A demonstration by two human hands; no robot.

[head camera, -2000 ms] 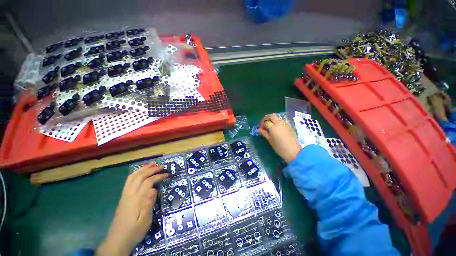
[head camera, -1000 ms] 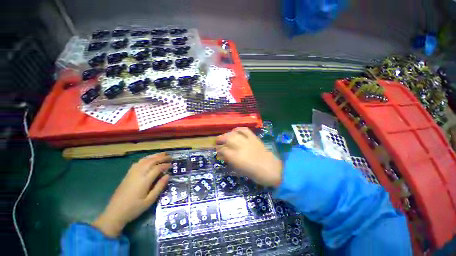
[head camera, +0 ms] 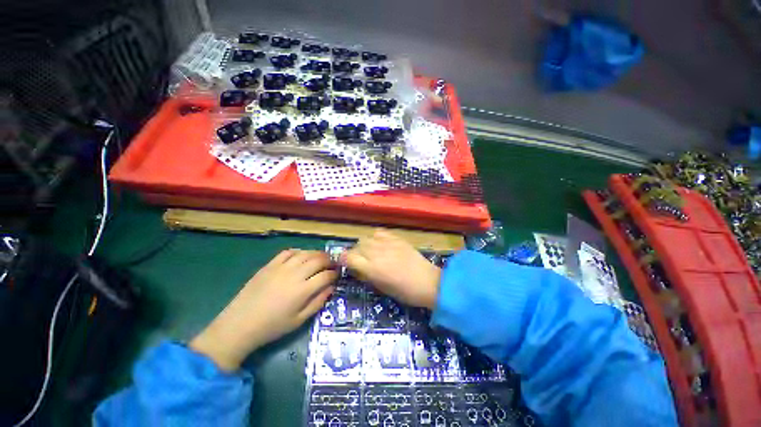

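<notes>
The clear blister tray [head camera: 400, 399] lies on the green bench in front of me, its pockets shiny. Black panels [head camera: 385, 312] with pale ring and square marks sit in its upper rows; the lower rows show ring outlines. My left hand [head camera: 288, 293] rests at the tray's top left corner, fingertips at a panel's edge. My right hand [head camera: 390, 265] is beside it, fingertips together over the same top left pocket. The two hands' fingertips nearly touch. Whether a tiny piece is between them is hidden.
A red bin [head camera: 317, 204] at the back left bears a far tray of black housings [head camera: 313, 103] and perforated dot sheets [head camera: 334, 178]. A tan strip [head camera: 250, 223] lies before it. Adhesive dot sheets [head camera: 597, 271] and a small blue heap [head camera: 523, 253] lie right. Ribbed red bins [head camera: 709, 283] stand far right.
My right hand has moved from the blue heap to the tray's top left corner, meeting my left hand. The whole view has shifted, so the bench things appear further right.
</notes>
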